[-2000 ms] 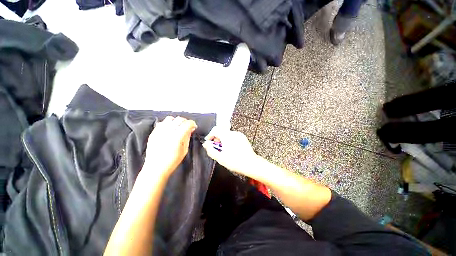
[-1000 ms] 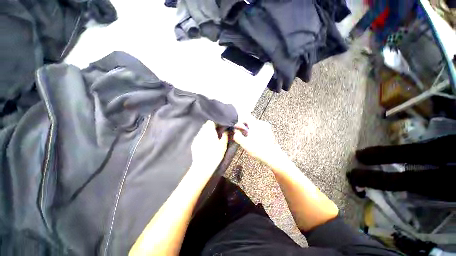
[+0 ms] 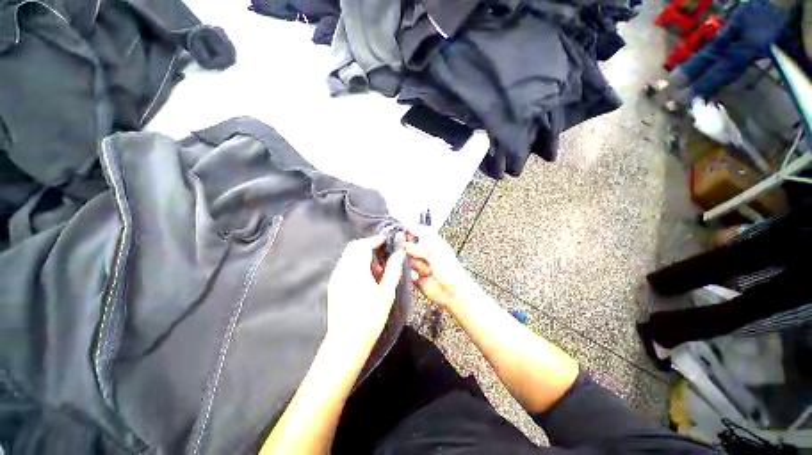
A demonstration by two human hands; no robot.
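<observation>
A dark grey knit garment with pale stitched seam lines lies spread over the white tabletop and hangs at its near edge. My left hand pinches the garment's right edge between thumb and fingers. My right hand touches my left fingertips at the same edge, its fingers bent inward. A small blue-dark tip shows just above my right hand; the rest of that thing is hidden, and what it is cannot be told.
A dark garment heap hangs over the far table edge, partly covering a black smartphone. More grey garments lie at the far left. Speckled floor is at right, with a person's dark-clothed legs and cluttered goods.
Since the earliest frame, the garment's edge and both hands have shifted in view, and the cloth is spread flatter. Since one second ago, the hands have moved slightly down, still together at the edge.
</observation>
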